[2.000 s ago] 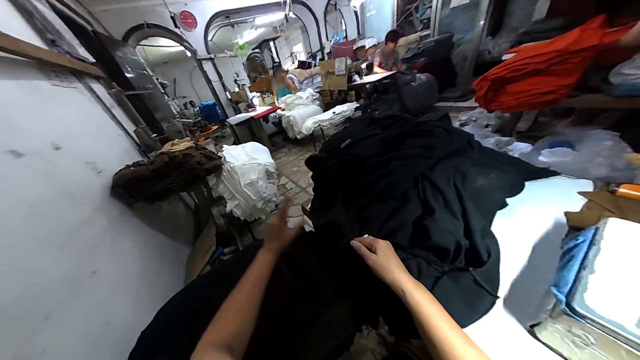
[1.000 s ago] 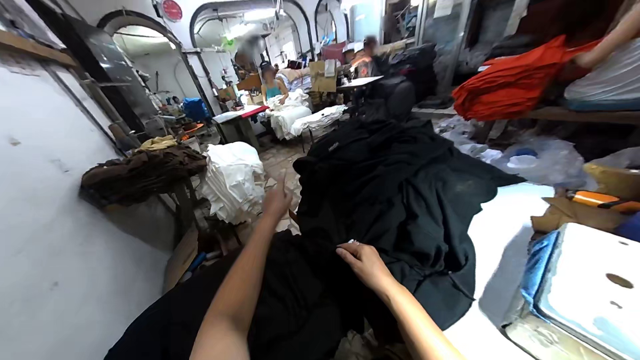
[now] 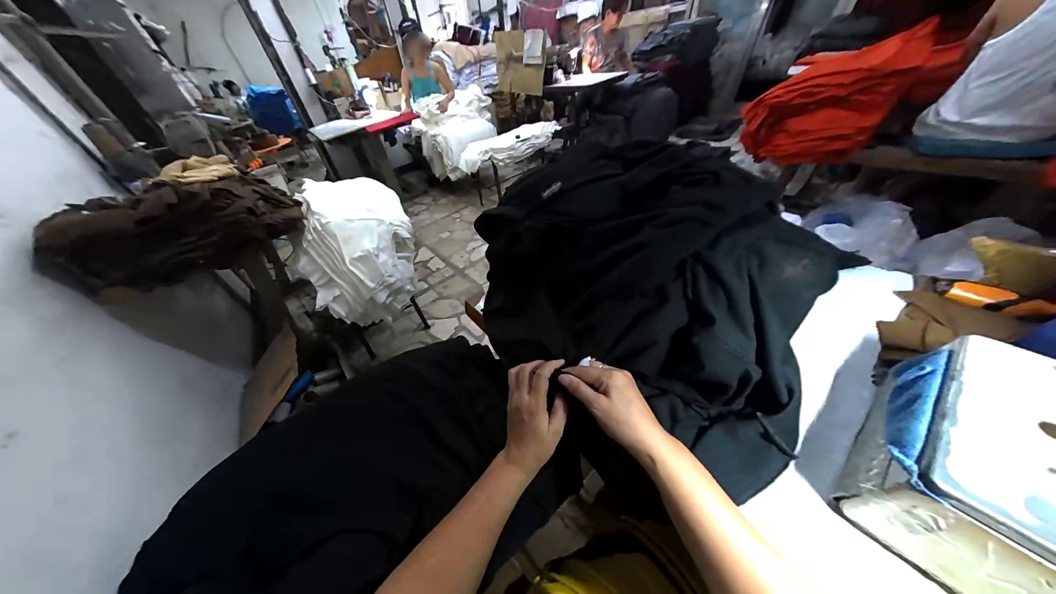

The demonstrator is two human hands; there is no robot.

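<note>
My left hand [image 3: 535,412] and my right hand [image 3: 609,402] are close together at the centre, both pinching the edge of black fabric. A small white bit shows at the fingers of my right hand. Beyond and to the right lies a large heap of black garments [image 3: 643,239], partly on a white table surface [image 3: 854,330]. More black cloth [image 3: 355,462] spreads to the lower left, below and beside my left hand. The fold between my fingertips is too dark to make out in detail.
Stacked white cloth [image 3: 355,247] and brown cloth [image 3: 165,219] stand at left beside the wall. Red-orange cloth [image 3: 841,99] lies on a bench at right, near another person's arm. Two people sit farther back. A white-topped box [image 3: 998,437] is at the lower right.
My left hand, raised with nothing in it before, has come down and right to the black fabric beside my right hand. My right hand keeps its hold on the cloth.
</note>
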